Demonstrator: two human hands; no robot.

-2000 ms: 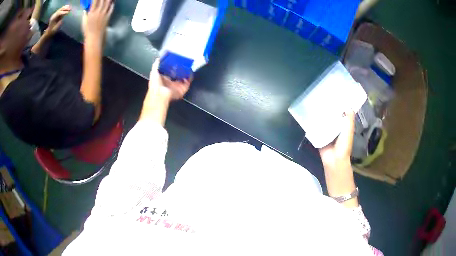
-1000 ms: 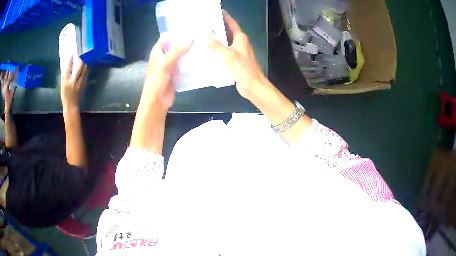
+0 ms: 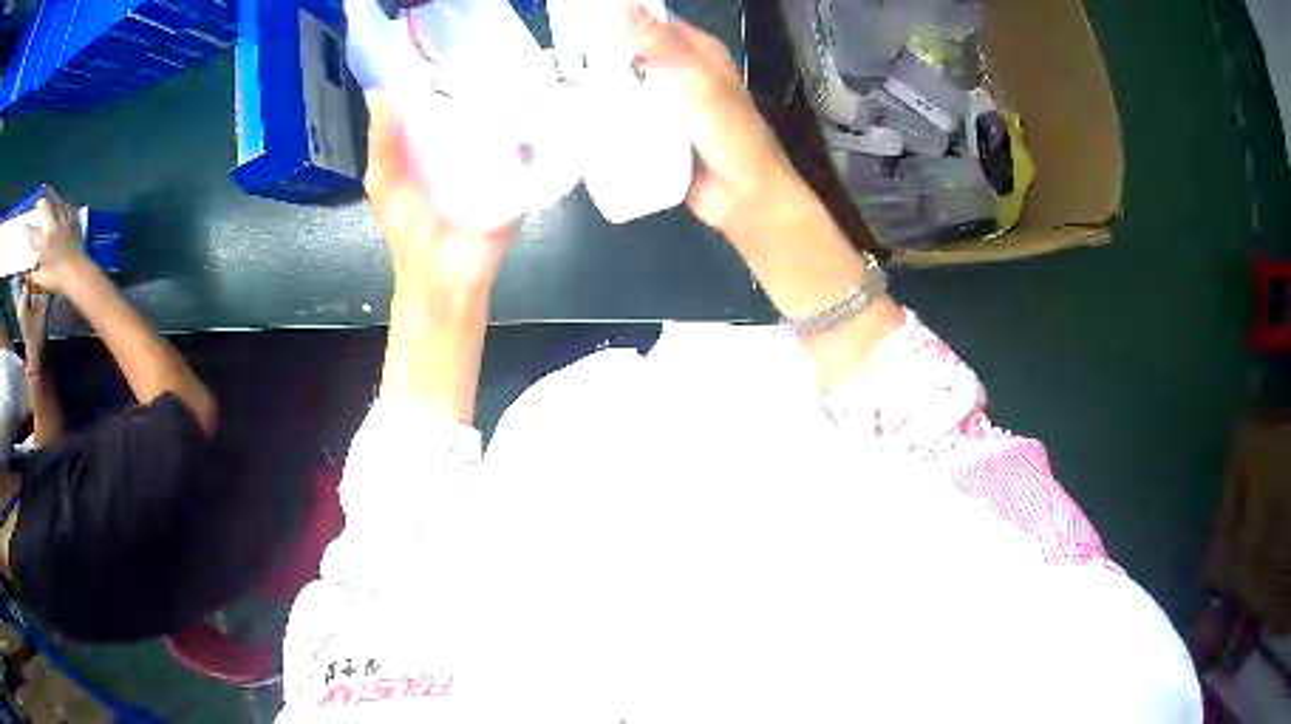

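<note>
My left hand [image 3: 432,226] holds a white oval piece [image 3: 489,135] that shows a thin red line, dark lines and a small round spot; its top runs toward the picture's upper edge. My right hand [image 3: 722,135] holds a second white rounded piece [image 3: 630,149], close beside the first at the upper middle. Both pieces are overexposed, and I cannot tell whether they are joined. The far ends are cut off or washed out.
A blue-and-white retail box [image 3: 293,106] stands on the dark green bench [image 3: 241,262]. Blue boxes [image 3: 106,50] are stacked behind it. A brown carton [image 3: 1062,135] with grey-white pieces is at the right. A worker in black [image 3: 121,509] holds a small blue-and-white box at the left.
The white rectangular piece in my hands has given way to two rounded white pieces held apart at their near ends. The neighbouring worker's hand has left the white device beside the box, and that device is gone.
</note>
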